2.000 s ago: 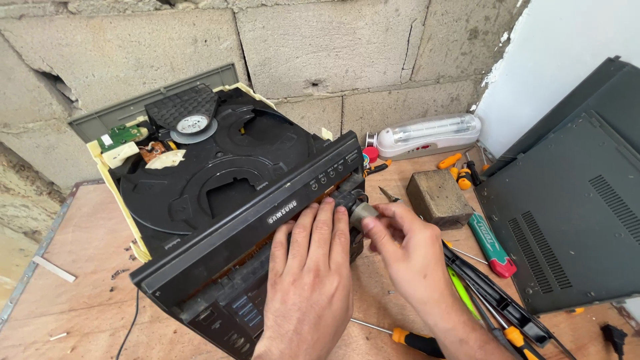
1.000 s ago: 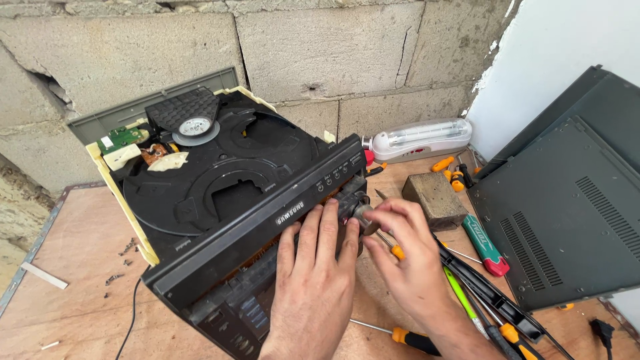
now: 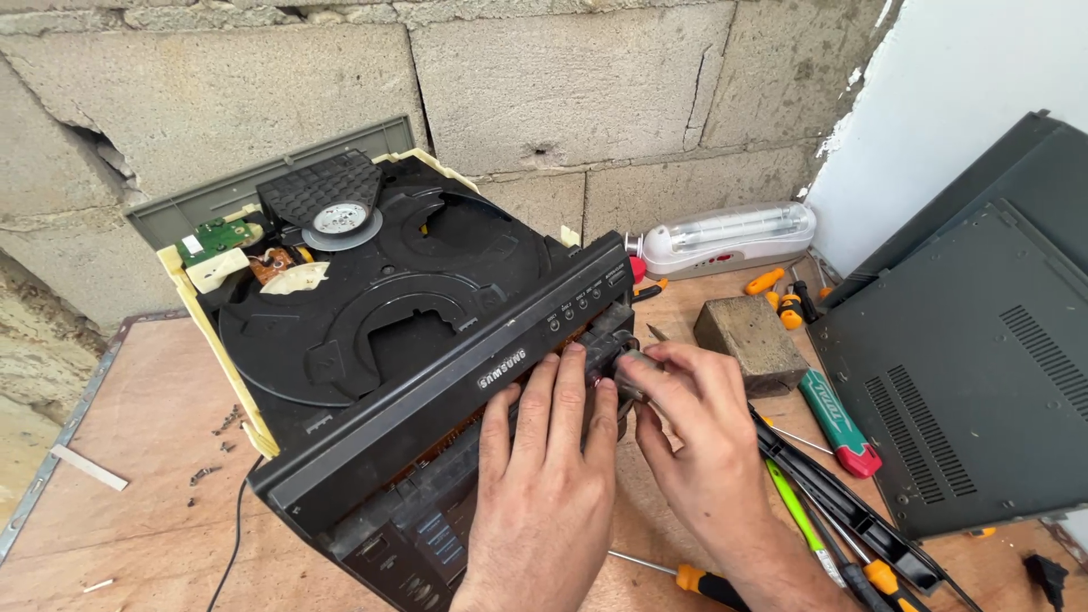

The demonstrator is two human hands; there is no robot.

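A black Samsung disc-changer stereo unit (image 3: 425,399) stands with its top off, showing the black disc carousel (image 3: 399,306). My left hand (image 3: 544,484) lies on the front panel, fingers spread below the maker's name, its fingertips on the black plastic near the right end. The fingers of my right hand (image 3: 701,433) are closed around a grey round knob (image 3: 637,374) at that end of the panel; they partly hide it. A pointed metal tip shows just behind my right fingers; what it belongs to is hidden.
A wooden block (image 3: 748,340), a green and red Total tool (image 3: 837,425) and several screwdrivers (image 3: 714,586) lie on the right. A white lamp (image 3: 727,238) is by the block wall. Dark vented panels (image 3: 960,374) lean at far right. Loose screws (image 3: 202,474) lie at left.
My right fingers have shifted about the knob, which was plainer to see two seconds ago. My left hand stays on the front panel.
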